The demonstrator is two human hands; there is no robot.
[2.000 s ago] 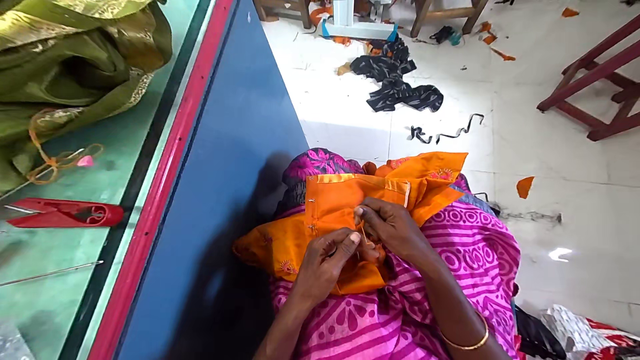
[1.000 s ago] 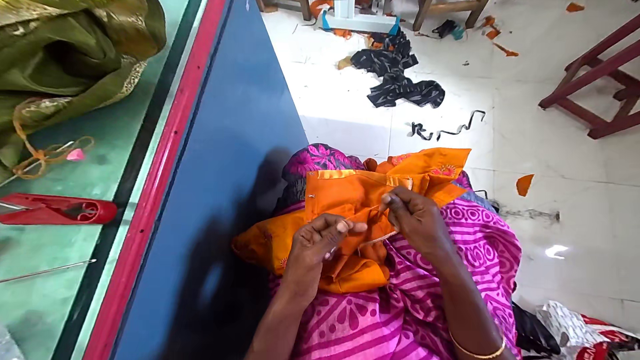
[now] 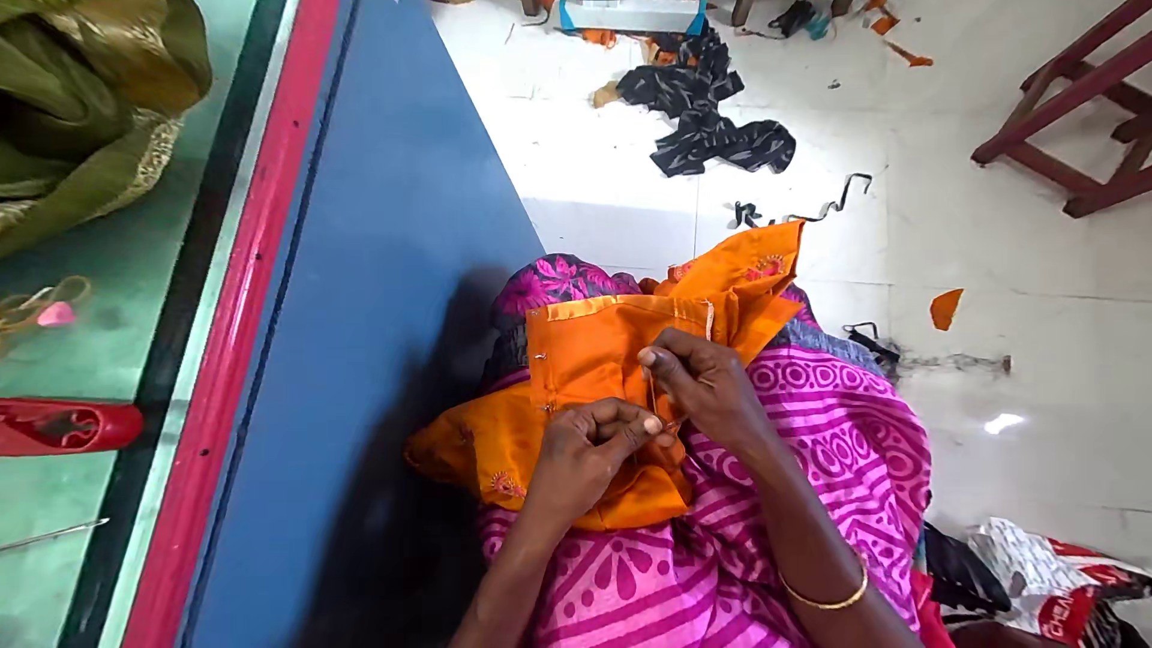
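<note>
An orange embroidered cloth garment piece (image 3: 585,346) lies across my lap, over a pink and purple patterned cloth (image 3: 621,585). Small metal fasteners line its left edge. My left hand (image 3: 598,450) pinches thumb and forefinger together low on the orange cloth, at what looks like a thin thread. Just above and to the right, my right hand (image 3: 702,387) has thumb and fingertips closed on a thin light thread (image 3: 652,389) that runs down toward the left fingers. Whether a needle is held, I cannot tell.
Left of me stands a blue panel (image 3: 378,180) under a table edge with a red rim (image 3: 243,297). On the green top lie olive fabric (image 3: 81,117), a red-handled tool (image 3: 67,427) and a thin metal rod (image 3: 54,535). Black cloth scraps (image 3: 720,139) and a wooden stool (image 3: 1080,117) are on the floor.
My hands were apart with the thread between them a second ago; the left has moved down, and both are now close together over the orange cloth.
</note>
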